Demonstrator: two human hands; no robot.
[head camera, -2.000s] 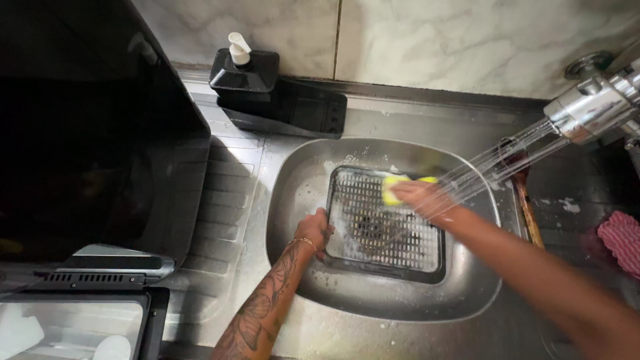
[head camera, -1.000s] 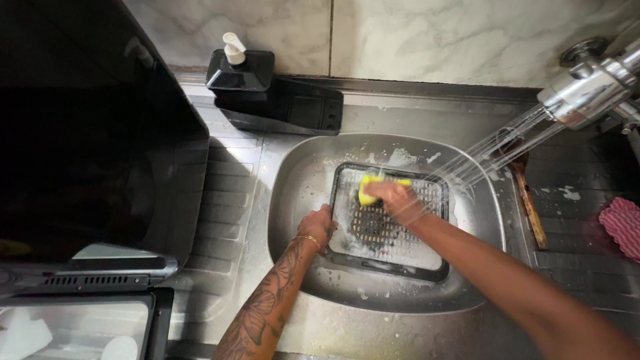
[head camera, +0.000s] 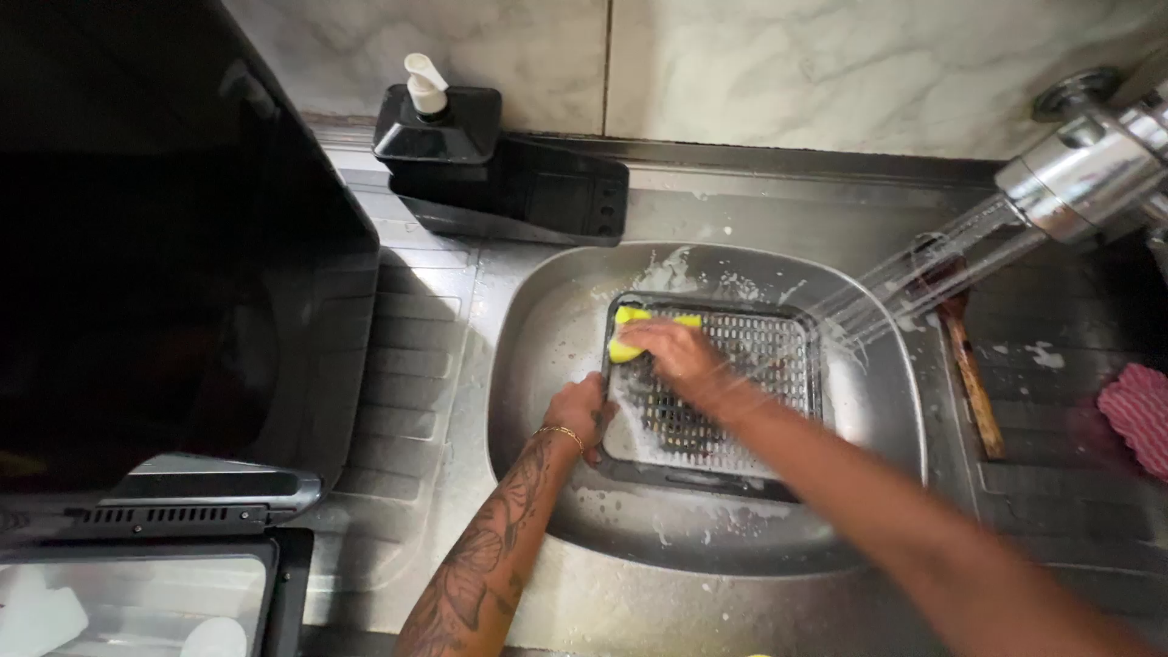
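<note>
A dark perforated metal tray (head camera: 730, 392) with white suds lies in the stainless steel sink (head camera: 698, 538). My left hand (head camera: 581, 411) grips the tray's left edge, thumb and fingers around the rim. In my right hand (head camera: 680, 356) is a yellow sponge (head camera: 627, 347), pressed on the tray's upper left part. Water streams from the chrome faucet (head camera: 1058, 187) at the upper right and falls towards the right side of the sink. My right hand and forearm hide part of the tray.
Behind the sink stands a black soap dispenser (head camera: 440, 128) with a white pump. A wooden-handled utensil (head camera: 972, 383) and a pink cloth (head camera: 1136, 415) lie on the right. On the left, a large black appliance (head camera: 182, 274) stands over the ribbed drainboard (head camera: 415, 365).
My right hand has moved leftward across the tray with the sponge, from its upper right part to its upper left. My left hand keeps its hold on the left edge.
</note>
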